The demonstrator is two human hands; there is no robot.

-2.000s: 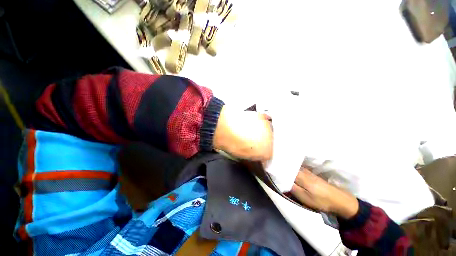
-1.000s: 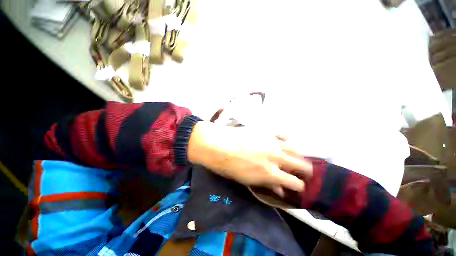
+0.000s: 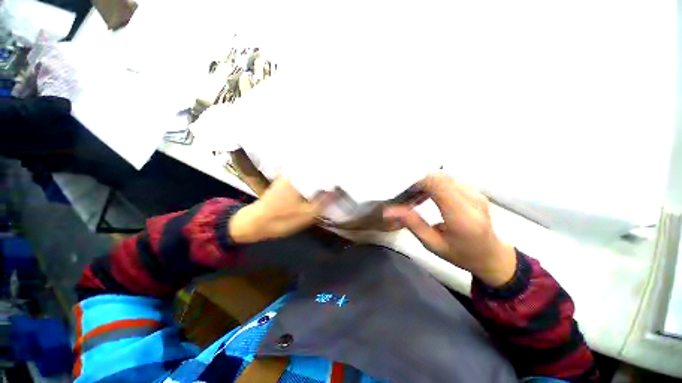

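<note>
A brown bag (image 3: pixel 378 215) lies at the table's near edge, in front of my apron. Its mouth faces up and shows a greyish inside, partly blurred. My left hand (image 3: pixel 278 212) is on its left end, fingers at the mouth edge. My right hand (image 3: pixel 458 224) grips its right end between thumb and fingers. Whether paper is inside the bag cannot be told against the glare.
The white table (image 3: pixel 609 288) spreads ahead and right. Tan strap bundles (image 3: pixel 243 75) are heaped at the back left, with a small stack of cards (image 3: pixel 179 127) nearer. White sheets (image 3: pixel 576 217) lie at right. A person (image 3: pixel 52 82) is at the far left.
The view has swung, so the straps look farther off and the waiting bags at right are out of view. My hands, overlapping before, are now apart at the bag's two ends.
</note>
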